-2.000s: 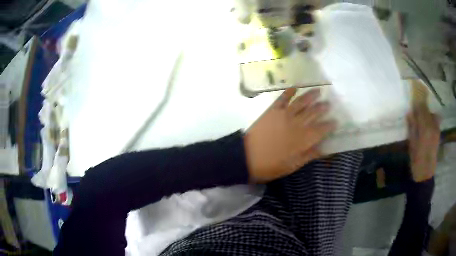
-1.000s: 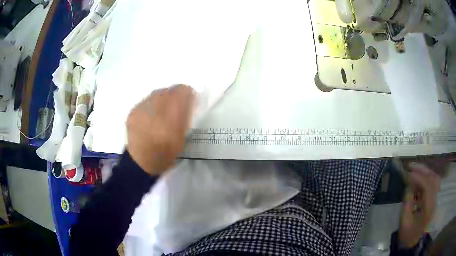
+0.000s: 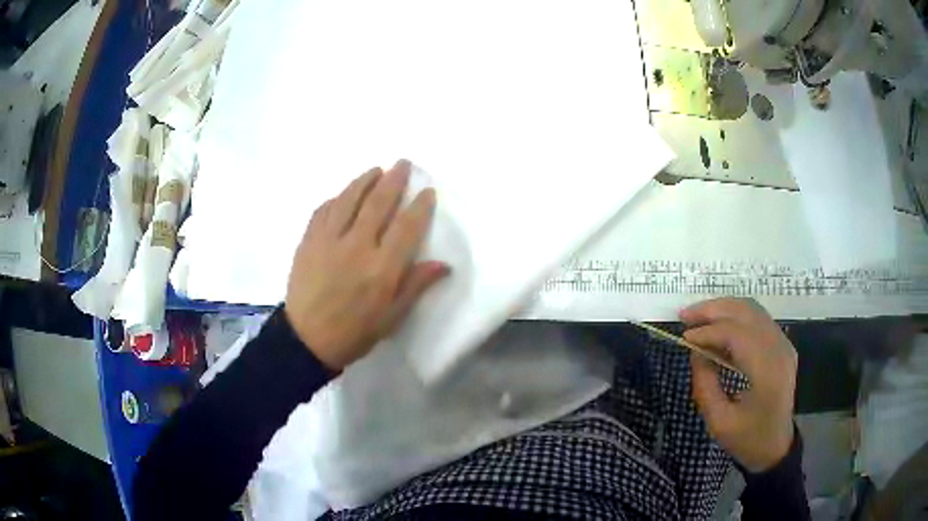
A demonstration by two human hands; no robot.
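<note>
A large white fabric panel [image 3: 529,204] lies over the table, its right corner touching the machine bed and its lower corner hanging over the front edge. My left hand [image 3: 361,267] rests on the panel's left part, palm down with fingers apart. My right hand [image 3: 741,382] is just below the table's front edge, closed around a thin, pointed, yellowish tool [image 3: 674,337], perhaps tweezers or snips. The tool points left and does not touch the panel. Part of it is hidden by my fingers.
The sewing machine head [image 3: 789,36] is at upper right, with a white piece [image 3: 839,168] on its bed. A printed ruler [image 3: 692,278] runs along the front edge. White rolled bundles [image 3: 153,239] and thread spools [image 3: 151,343] are at left. White cloth [image 3: 458,427] lies on my lap.
The panel's edge has moved right to the machine bed, and a corner now hangs over the front edge. My right hand has moved left and up, and the thin tool now shows in it.
</note>
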